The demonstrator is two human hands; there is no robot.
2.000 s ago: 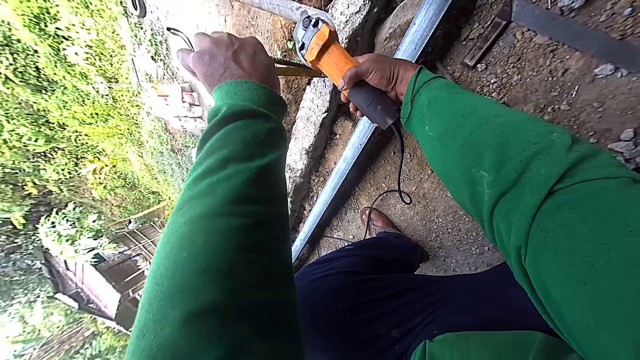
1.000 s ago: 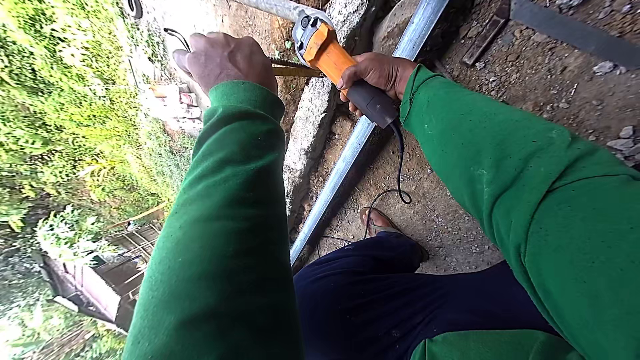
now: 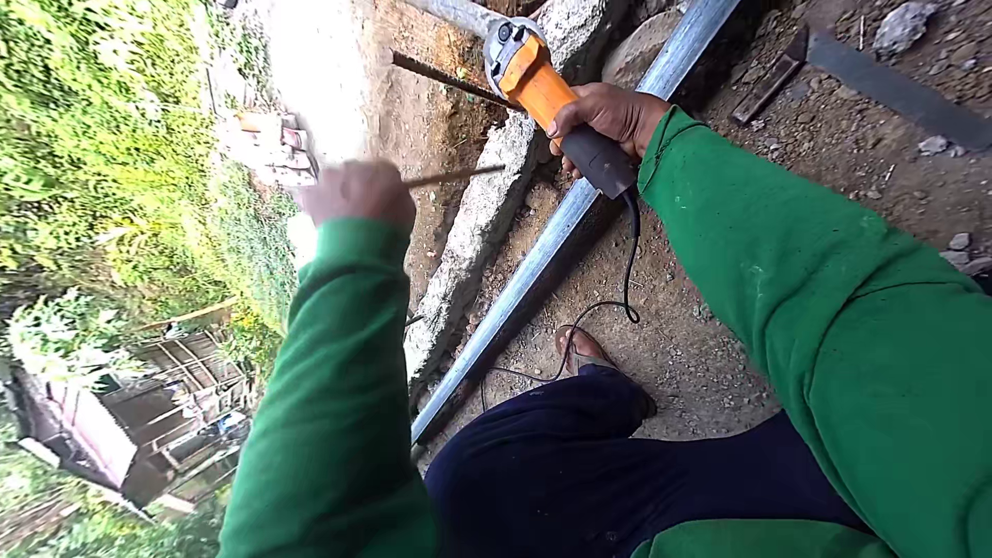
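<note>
My right hand (image 3: 608, 124) is closed around the body of an orange and black angle grinder (image 3: 542, 85), whose metal head points up and left. A black cord (image 3: 635, 221) hangs from its rear end. Beside the grinder head, a dark ribbed steel rod (image 3: 442, 75) juts out to the left. My left hand (image 3: 360, 194), blurred, is closed on a thin rusty rod (image 3: 453, 177) whose free end reaches over the concrete edge. The grinder's disc is hidden from view.
A long galvanized metal pipe (image 3: 535, 260) runs diagonally beside a rough concrete curb (image 3: 473, 232). At upper right, a flat metal strip (image 3: 891, 89) and a rusty steel piece (image 3: 771, 81) lie on stony soil. The cord loops near my sandaled foot (image 3: 580, 350). A shack (image 3: 124, 434) stands lower left.
My left hand has moved down and toward me, and a short rod in it is now separate from the ribbed rod at the grinder. My right hand still holds the grinder in much the same place.
</note>
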